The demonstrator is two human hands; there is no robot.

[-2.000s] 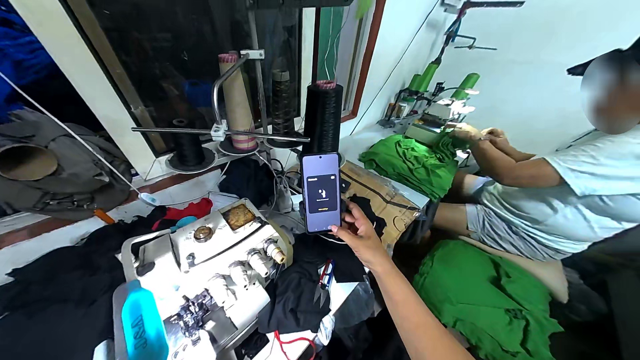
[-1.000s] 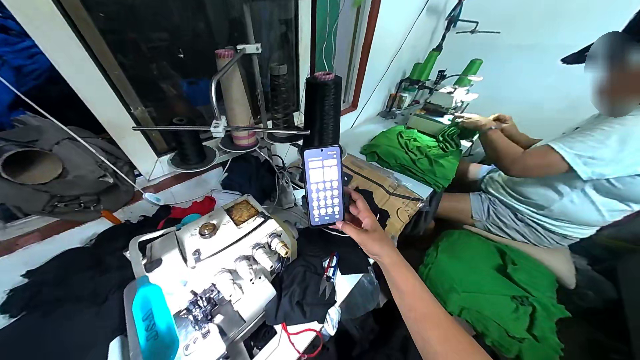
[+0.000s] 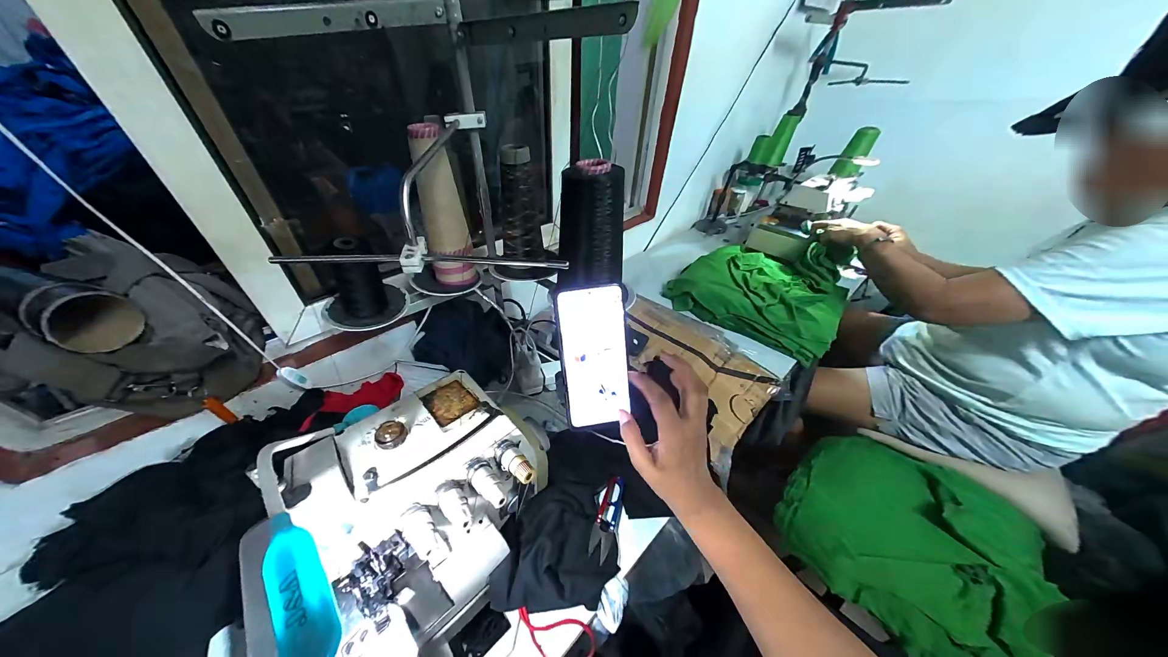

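A smartphone (image 3: 593, 356) with a bright, mostly white screen stands upright in front of a large black thread cone (image 3: 591, 224). My right hand (image 3: 671, 429) is at the phone's lower right edge, its fingers apart and the thumb near the lower corner; whether it bears any of the phone's weight cannot be told. Below the hand, thread snips (image 3: 607, 520) with red and blue handles lie on black fabric (image 3: 557, 538). Left of the phone is a white overlock sewing machine (image 3: 401, 465) with a turquoise piece (image 3: 297, 584) on its front. My left hand is not in view.
A thread stand with a horizontal rod (image 3: 347, 261) and a tan cone (image 3: 443, 205) rises behind the machine. Cardboard (image 3: 712, 374) lies right of the phone. Further right, a seated person (image 3: 985, 365) works green fabric (image 3: 766, 297) at another machine. More green fabric (image 3: 912, 538) is piled nearer.
The phone's screen has gone from a dark page, to a page of icons, to a mostly white page. My right hand's fingers have spread away from the phone's side.
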